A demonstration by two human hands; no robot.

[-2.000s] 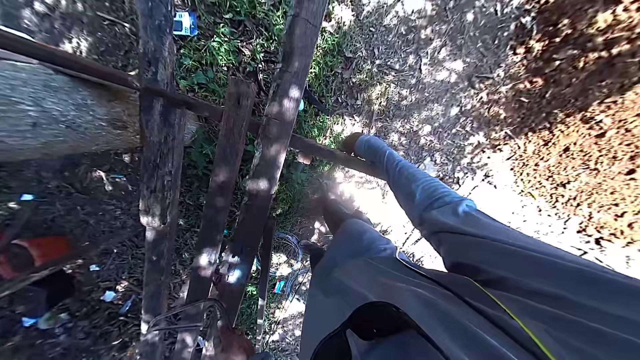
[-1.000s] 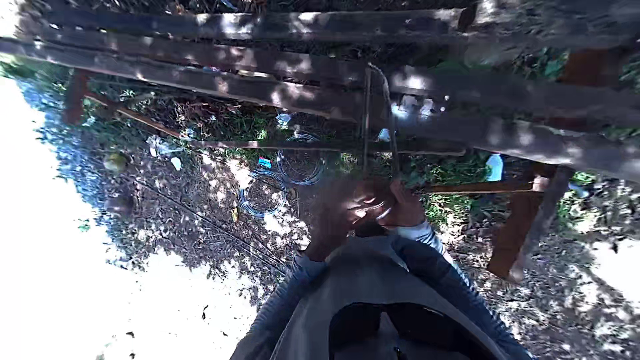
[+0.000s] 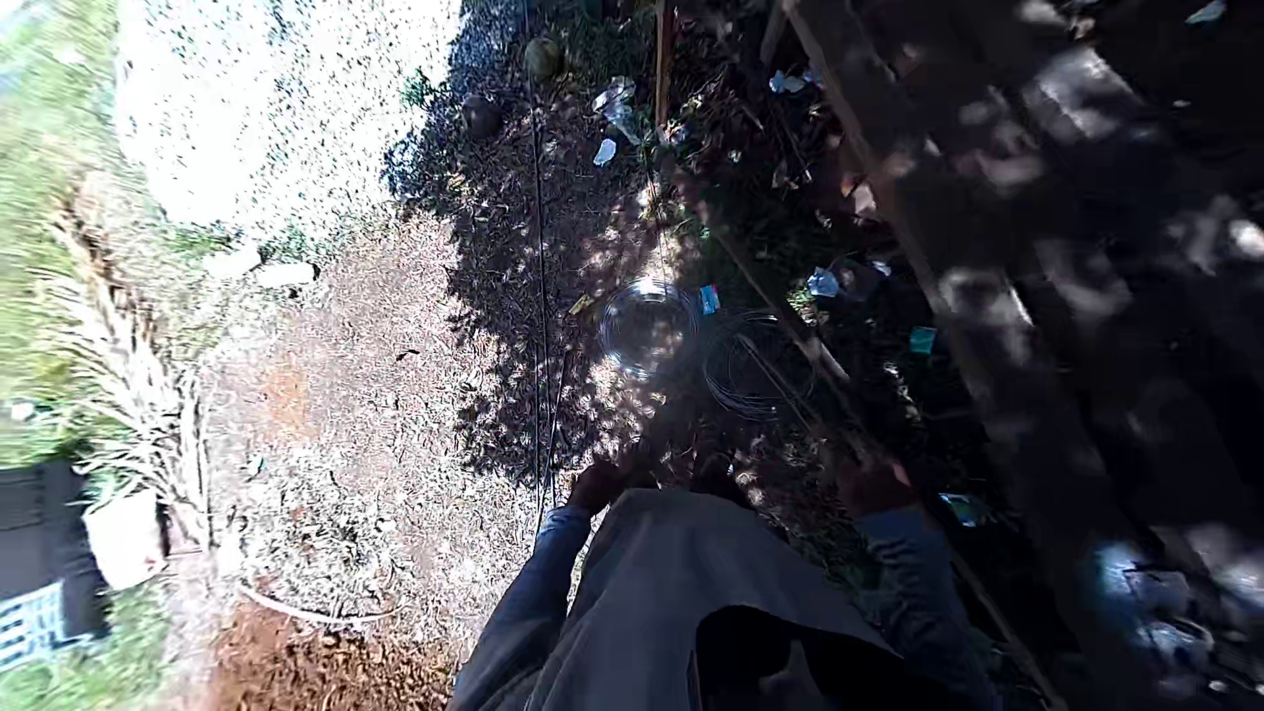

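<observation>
My left hand (image 3: 597, 484) is low and near the middle, dark and blurred, beside long thin dark rods (image 3: 541, 286) lying on the ground; whether it holds anything cannot be told. To the right, my right hand (image 3: 877, 484) is curled at the lower end of a long thin bar (image 3: 790, 321), but blur and shade hide its grip. Between and beyond the hands lie two coils of wire, a shiny one (image 3: 650, 370) and a duller one (image 3: 736, 400) to its right. A small blue packet (image 3: 710, 299) rests by the coils.
Thick timber beams (image 3: 948, 286) run down the right side in patchy shade. Scraps of litter (image 3: 823, 283) and two round objects, one greenish (image 3: 543, 59), lie on the ground. A white sack-like container (image 3: 126, 538) stands at the far left, near dry fronds (image 3: 148, 395).
The view has swung strongly. One second ago my hands were close together at a thin metal frame by the beams; now they are wide apart, low in the view.
</observation>
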